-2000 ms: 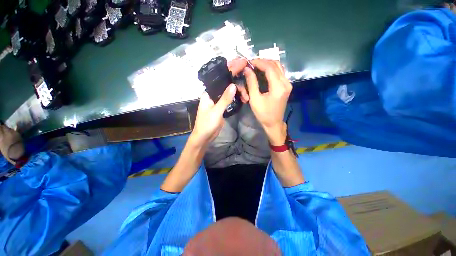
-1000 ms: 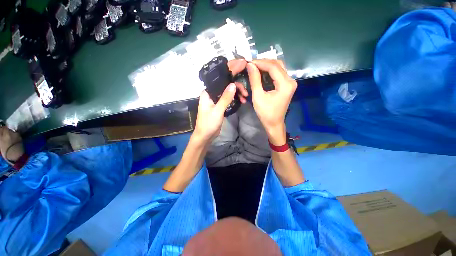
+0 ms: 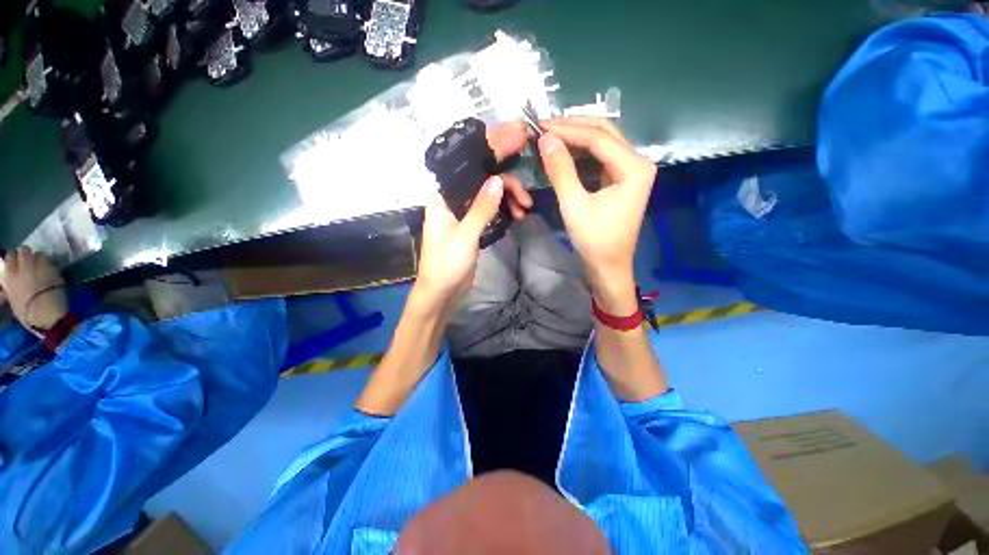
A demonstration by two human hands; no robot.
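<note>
My left hand holds a black rounded handset above the bench's front edge, with the thumb across its lower part and the fingers coming out on its right side. My right hand pinches a small thin dark piece between thumb and forefinger, just right of the handset's upper end; what it is cannot be told. A glossy clear sheet with glaring white patches lies on the bench behind and left of my hands. The handset's lower end is partly hidden by my thumb.
Many black units with silvery ends lie at the upper left of the green bench. A neighbour's hand is at the left bench edge. Another person's blue sleeve is at right. A cardboard box stands at lower right.
My right hand has moved slightly right, away from the handset, and the thin piece shows at its fingertips. My left hand shifted slightly left with the handset. The neighbour's hand at left moved up.
</note>
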